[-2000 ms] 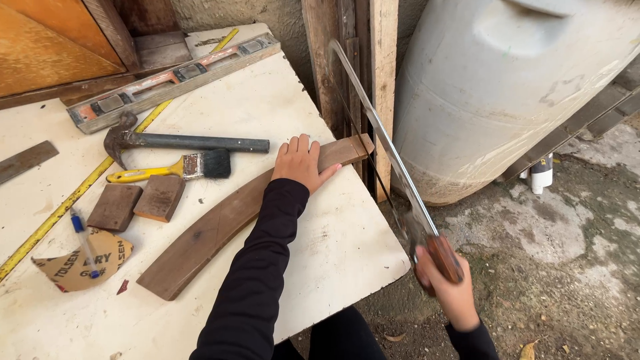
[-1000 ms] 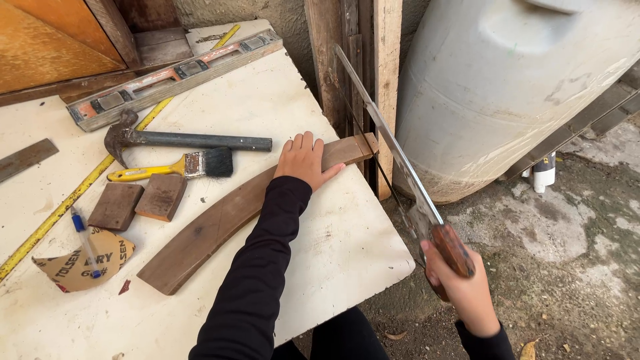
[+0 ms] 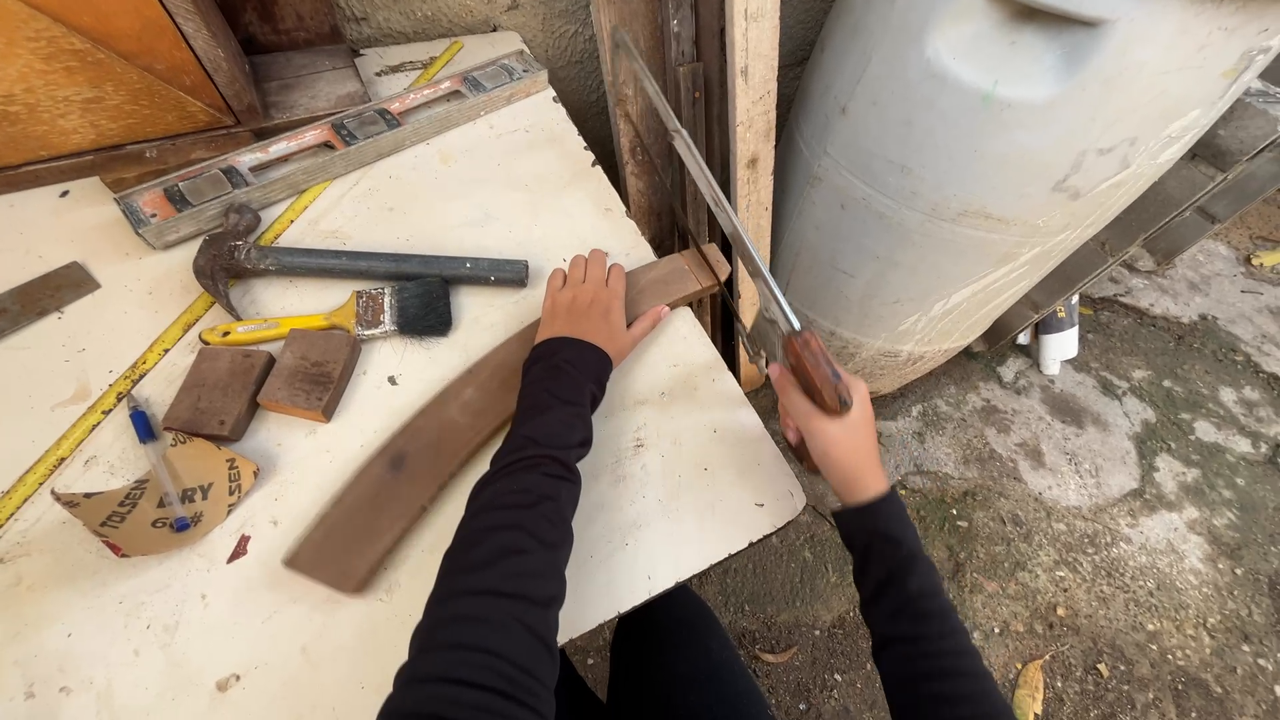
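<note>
A curved piece of wood (image 3: pixel 430 447) lies across the white tabletop (image 3: pixel 690 470), its far end sticking out past the right edge. Pressed flat on it near that end is my left hand (image 3: pixel 590 305), fingers over the far side and thumb spread. My right hand (image 3: pixel 833 430) is closed around the wooden handle of a backsaw-like handsaw (image 3: pixel 735 225) with a bright metal spine. The saw points up and away, and its thin dark blade crosses the overhanging end of the wood. A pencil-like line shows on the wood beside the blade.
A claw hammer (image 3: pixel 380 265), paintbrush (image 3: pixel 280 326), two wood blocks (image 3: pixel 217 390) (image 3: pixel 312 373), pen (image 3: pixel 158 465) and sandpaper (image 3: pixel 190 490) lie on the left. Behind them are a spirit level (image 3: pixel 340 140) and yellow measuring tape (image 3: pixel 90 420). Upright boards (image 3: pixel 752 130) and a plastic barrel (image 3: pixel 950 180) stand beyond the saw.
My right hand has moved back and forth with the saw, and is now farther up and forward than one second ago. The left hand stays on the wood.
</note>
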